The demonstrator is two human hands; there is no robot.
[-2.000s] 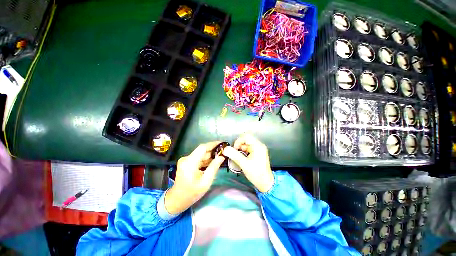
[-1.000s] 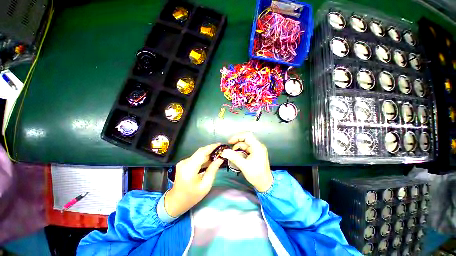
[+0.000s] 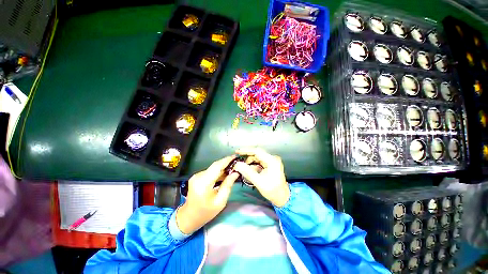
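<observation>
My left hand holds a dark round housing at the front edge of the green bench mat. My right hand holds a silver-faced disc with a dark rim, close against the housing. The fingertips of both hands meet at the housing and partly cover both parts. Whether a wire is between them is too small to tell. Two more silver-faced discs, an upper one and a lower one, lie beside a tangled pile of pink, red and blue wired parts.
A black compartment tray with amber units stands left. A blue bin of wires stands behind the pile. Stacked clear trays of silver discs stand right, a dark stack below them. A record sheet with a pink pen lies lower left.
The view has shifted slightly, so the trays and bin sit a little further left. Both hands stay together at the bench edge, with small finger movements around the housing.
</observation>
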